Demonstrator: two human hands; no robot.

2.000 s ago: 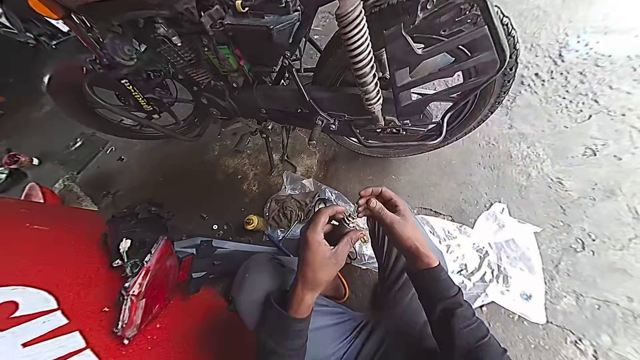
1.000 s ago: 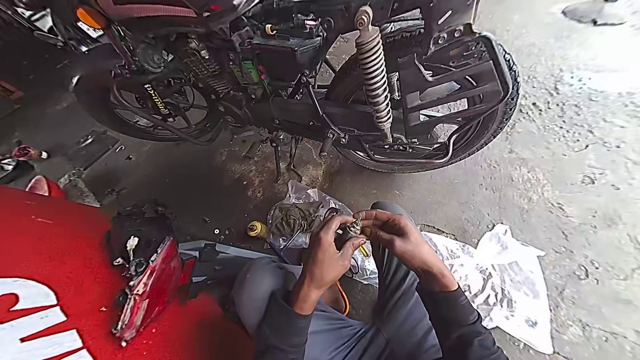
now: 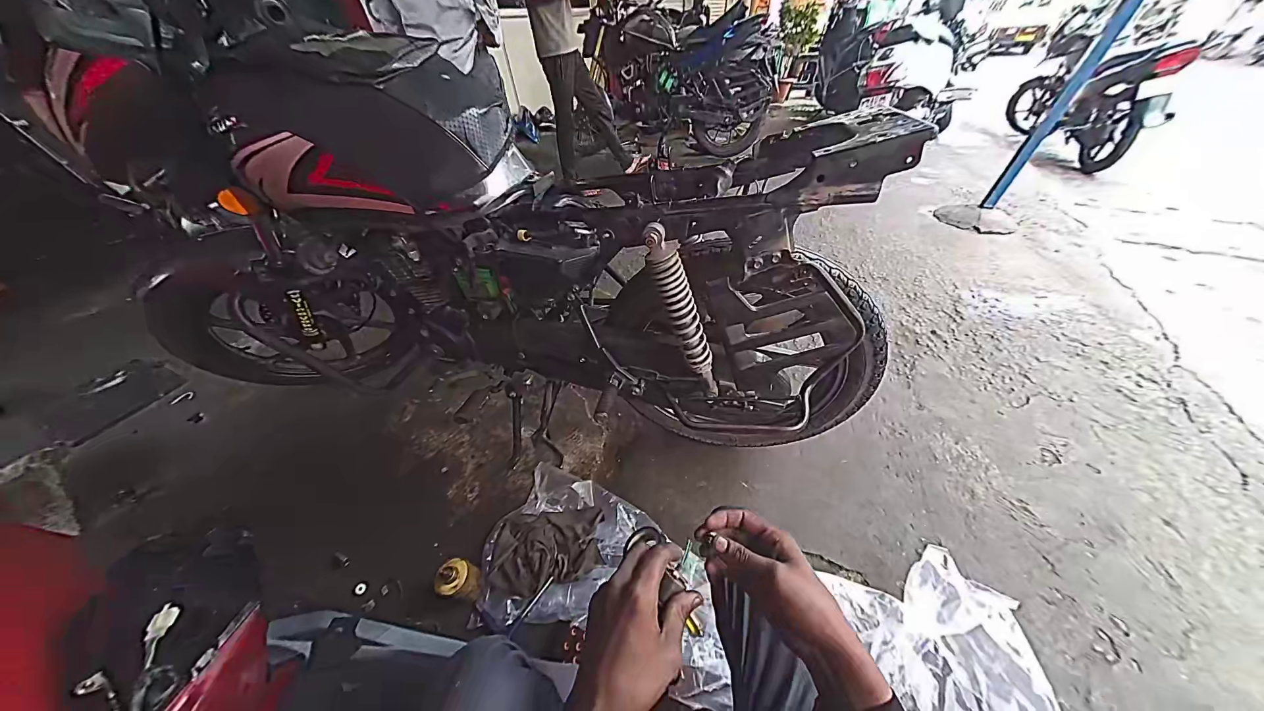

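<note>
Low in the view, my left hand [image 3: 642, 612] is closed around a small dark part with a round black rim [image 3: 644, 538]; most of it is hidden by the fingers. Just to its right, my right hand [image 3: 755, 563] pinches a tiny dark piece [image 3: 707, 541] between thumb and fingertips. A small gap separates the two hands. Beneath and behind them lies a clear plastic bag [image 3: 617, 518] with a dark cloth [image 3: 548, 548] on it. A yellow round container [image 3: 457, 579] stands left of the bag.
Ahead stands a motorcycle with its rear frame [image 3: 839, 163] bare and its shock absorber [image 3: 681, 306] exposed. White plastic sheeting [image 3: 963, 622] lies at the right. A red panel [image 3: 227, 667] with wiring is at lower left. Two people stand beyond, near parked motorcycles and a blue pole [image 3: 1062, 104].
The view has tilted up. My hands, close together one second ago, are now slightly apart, with the small piece in my right fingertips clear of the part in my left.
</note>
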